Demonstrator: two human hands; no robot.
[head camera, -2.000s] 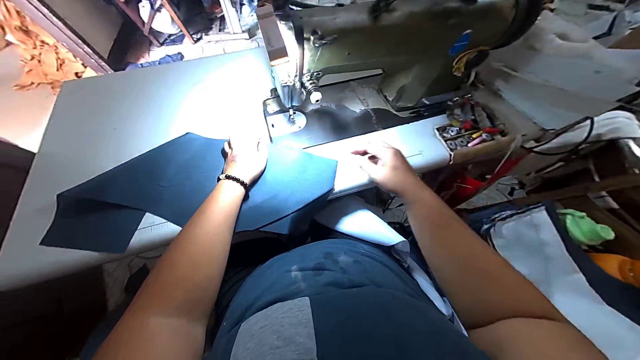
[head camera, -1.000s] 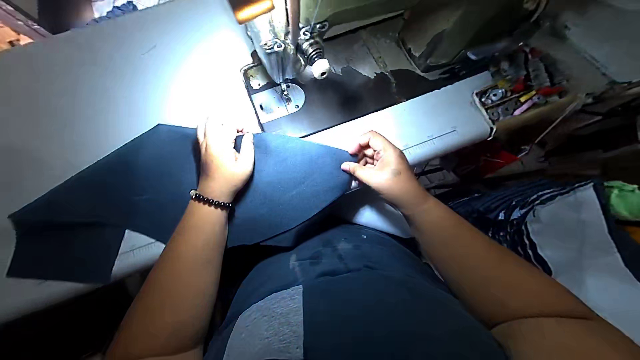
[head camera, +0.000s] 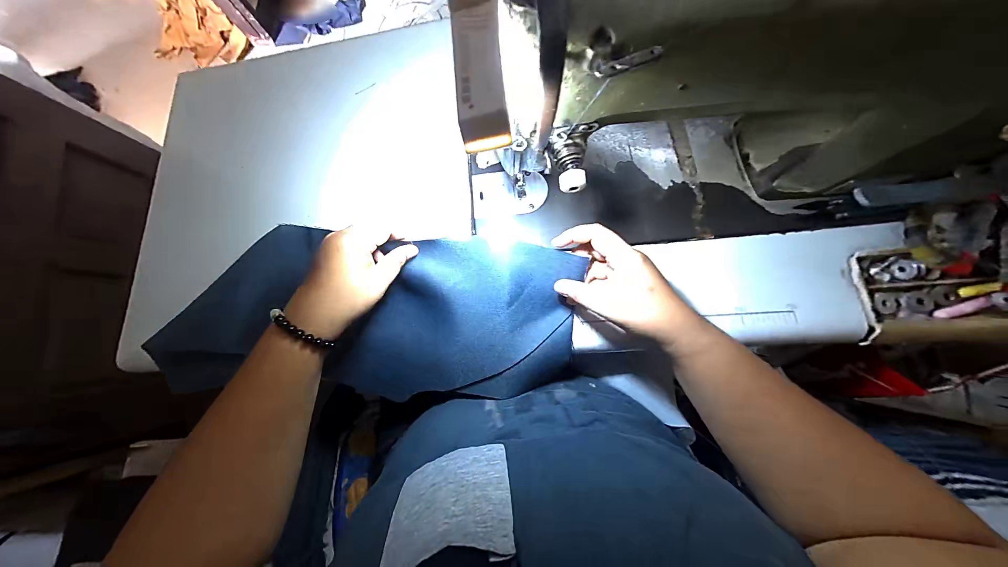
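A dark blue fabric piece (head camera: 465, 315) lies over the front of the white sewing table, its upper edge just below the presser foot (head camera: 520, 186) of a sewing machine (head camera: 732, 71). My left hand (head camera: 354, 272), with a beaded bracelet at the wrist, grips the cloth near its upper edge, thumb on top. At the fabric's right end my right hand (head camera: 610, 276) pinches the corner between thumb and fingers. A second layer shows under the curved lower edge. The lamp's glare washes out part of the cloth's upper edge.
Right of the machine bed, a tray (head camera: 870, 303) holds bobbins and small tools. A lit lamp (head camera: 482, 79) hangs left of the needle. The white table (head camera: 228, 157) extends left. Orange-brown cloth (head camera: 201, 31) lies at the upper left, beyond the table.
My right hand was off the cloth two seconds ago and has since taken hold of its right end. The fabric's upper edge has moved nearer the presser foot.
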